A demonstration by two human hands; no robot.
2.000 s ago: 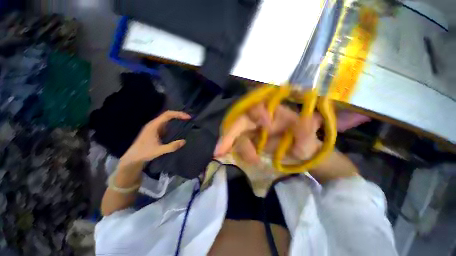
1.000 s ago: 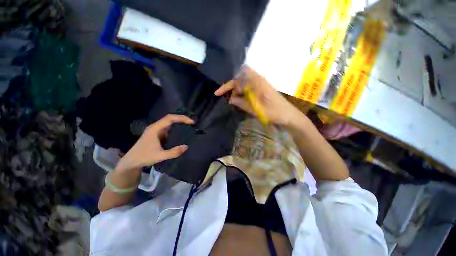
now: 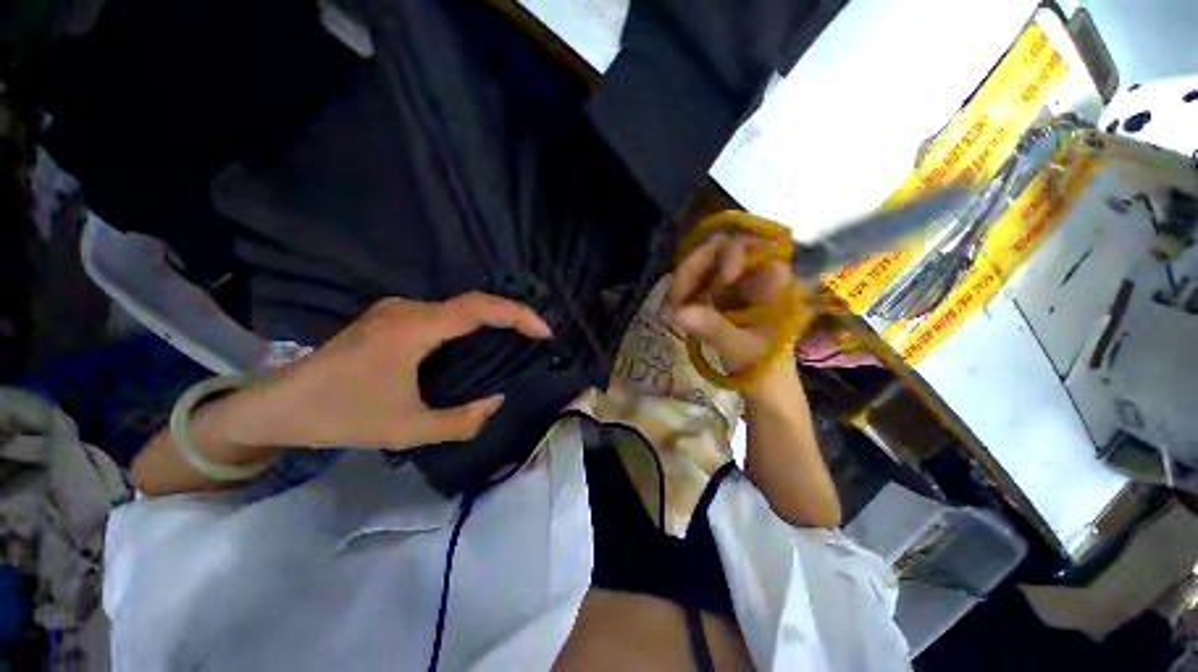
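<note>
Dark grey cloth panels [image 3: 355, 210] spread over the lap and up to the table. My left hand [image 3: 355, 374] is left of centre, its thumb and fingers curved around a bunched fold of the dark cloth [image 3: 480, 361]. My right hand [image 3: 736, 295] holds the scissors by their yellow loop handles [image 3: 775, 322]. The blurred silver blades [image 3: 893, 226] point right, away from the cloth and over the table; whether they are open I cannot tell. The scissors and my left hand are apart. A patterned tan apron [image 3: 650, 374] shows below the right hand.
The white machine table [image 3: 815, 118] with yellow lettered tape [image 3: 972, 151] and its wooden edge lies at right. Part of the sewing machine [image 3: 1143, 355] stands at far right. A white container [image 3: 164, 302] with black cloth is at left, and a grey plastic bin [image 3: 946, 558] at lower right.
The view has shifted closer to the lap and left side. My right hand has moved away from the cloth, and the scissors now point right over the table. My left hand still holds cloth.
</note>
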